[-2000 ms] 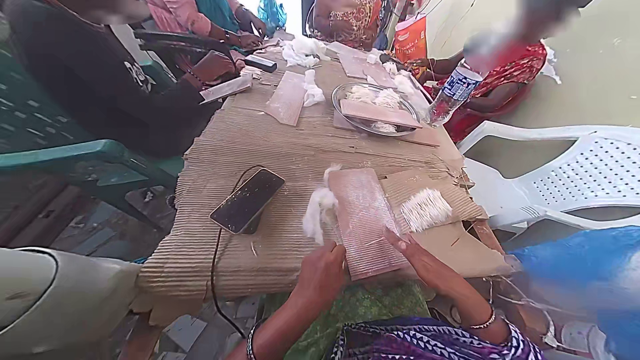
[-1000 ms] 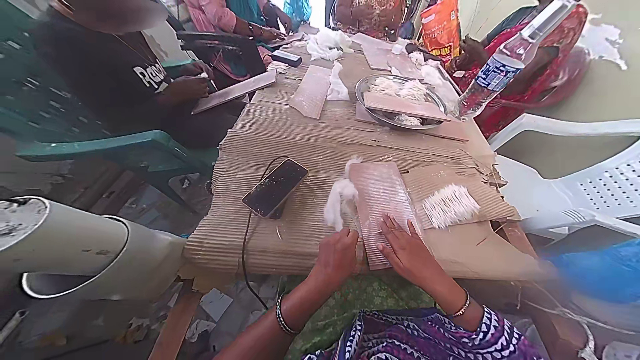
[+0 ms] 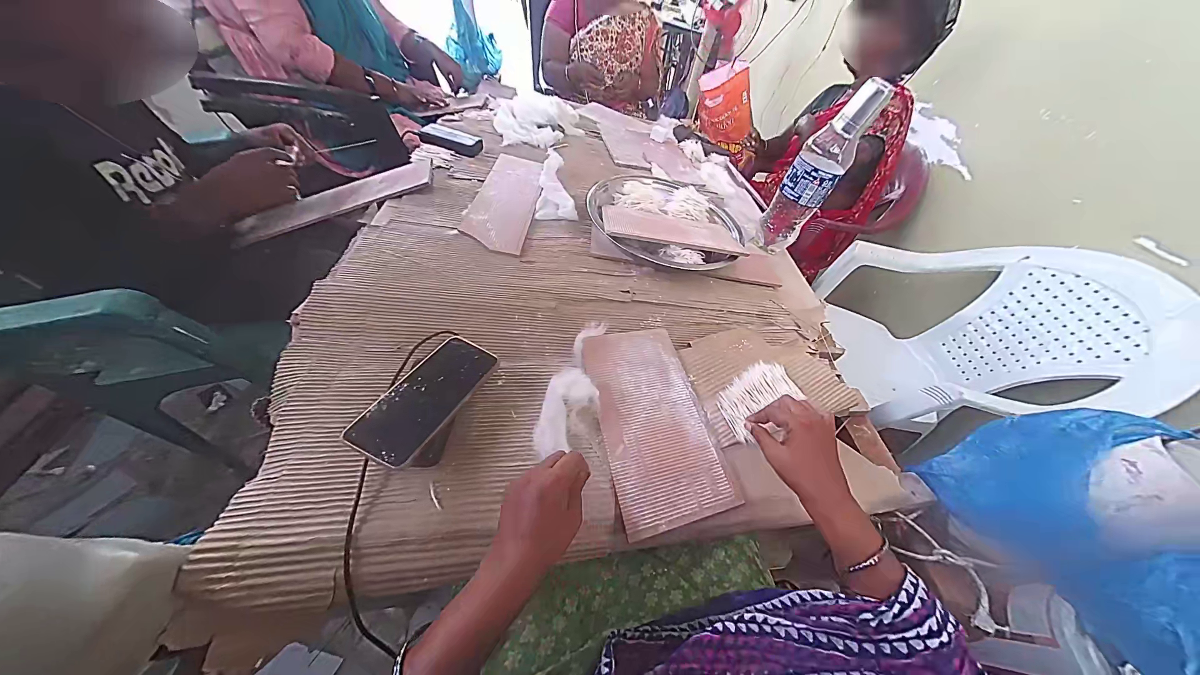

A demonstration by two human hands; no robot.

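A ribbed pinkish board (image 3: 661, 436) lies on the corrugated cardboard table cover, between my hands. My left hand (image 3: 548, 502) is at its left side, fingers curled together, just below a loose strip of white cotton (image 3: 562, 408); whether anything is pinched in it cannot be told. My right hand (image 3: 797, 445) has its fingertips at the lower edge of a row of thin white cotton wicks (image 3: 757, 394), which lie on a piece of cardboard (image 3: 830, 384) right of the board. Whether it grips a wick is too small to see.
A smartphone (image 3: 422, 401) and a black cable lie on the left. Farther back are a steel plate (image 3: 600, 220) with wicks and a board, a plastic bottle (image 3: 816, 169), and another board (image 3: 503, 204). A white plastic chair (image 3: 1059, 328) and blue bag (image 3: 1031, 478) are at right. Several people sit around.
My right hand has moved right, from flat on the ribbed board to the wicks. My left hand remains near the board's left side.
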